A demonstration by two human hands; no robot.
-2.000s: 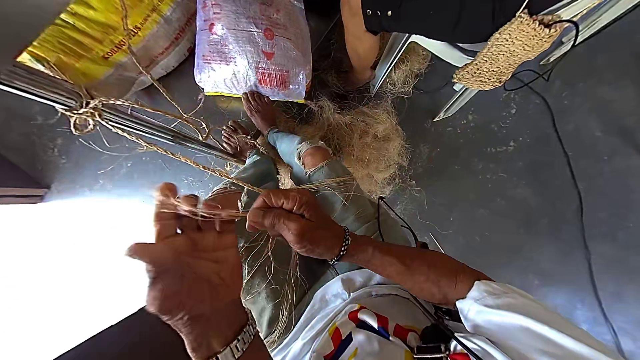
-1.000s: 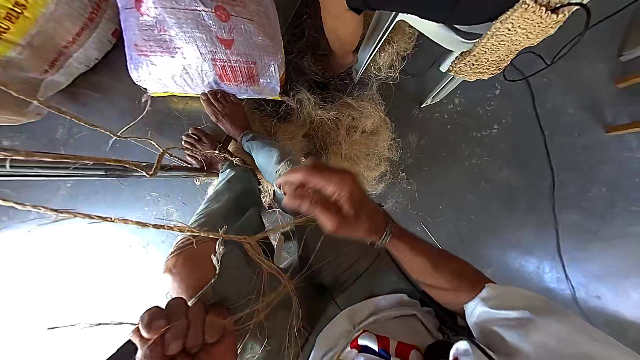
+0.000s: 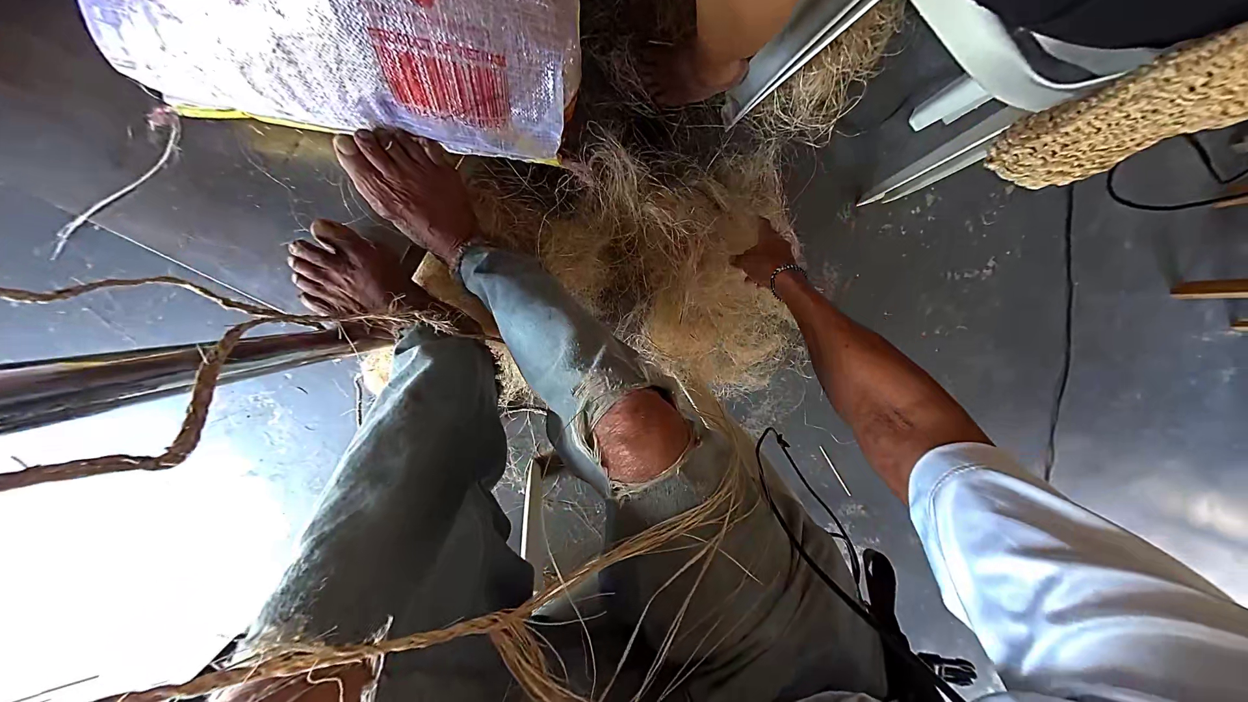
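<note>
My right hand point(image 3: 765, 255) reaches down to the right side of a heap of loose plant fibre point(image 3: 682, 263) on the floor. Its fingers are partly sunk in the strands, so their grip cannot be made out. My left hand is out of view. A twisted fibre rope point(image 3: 439, 636) crosses low in front of my legs, with loose strands fanning from it over my thigh. At the left, another brown fibre cord point(image 3: 200, 395) bends near my feet, above a dark shiny bar.
A printed woven sack point(image 3: 331, 68) stands beyond my feet. At upper right are a pale chair's legs point(image 3: 936, 156), a woven fibre piece point(image 3: 1121, 107) and a black cable point(image 3: 1068, 331) on the floor. Another person's bare foot point(image 3: 682, 73) rests by the heap.
Both hands were at the strands two seconds ago. My right hand has moved away to the fibre heap; my left hand, low in view a second ago, has gone out of sight. The view has shifted.
</note>
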